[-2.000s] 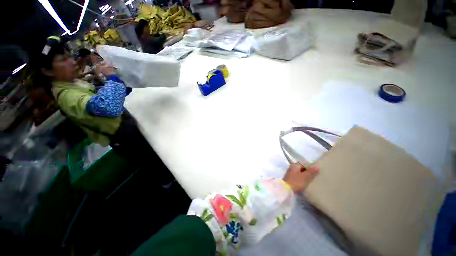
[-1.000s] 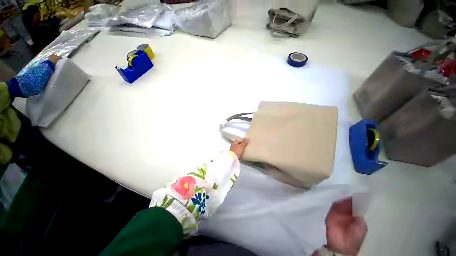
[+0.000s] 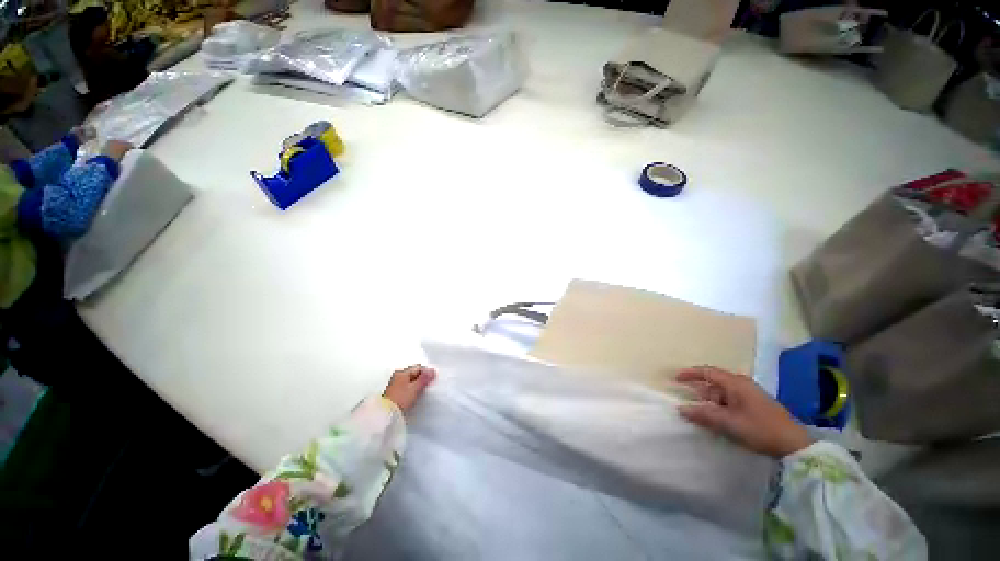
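A beige tote bag (image 3: 647,333) lies on its side on the white table, its handles (image 3: 515,315) pointing left. A thin white wrapping sheet (image 3: 570,416) is folded up over the tote's near part, and the far part stays uncovered. My left hand (image 3: 409,387) pinches the sheet's left corner, beside the handles. My right hand (image 3: 737,408) lies over the sheet and the tote's right part, fingers spread; whether it grips the sheet cannot be told.
A blue tape dispenser (image 3: 813,384) stands right of the tote, beside upright totes (image 3: 877,263). A loose tape roll (image 3: 662,179) and a second dispenser (image 3: 296,172) lie farther back. A coworker's hands (image 3: 115,150) hold a wrapped block (image 3: 126,225) at far left. Plastic-bagged packs (image 3: 318,60) lie behind.
My left hand has let go of the tote by its handles and now holds the sheet's corner. The sheet has come up over the tote. My right hand has moved onto it; its small whitish piece no longer shows.
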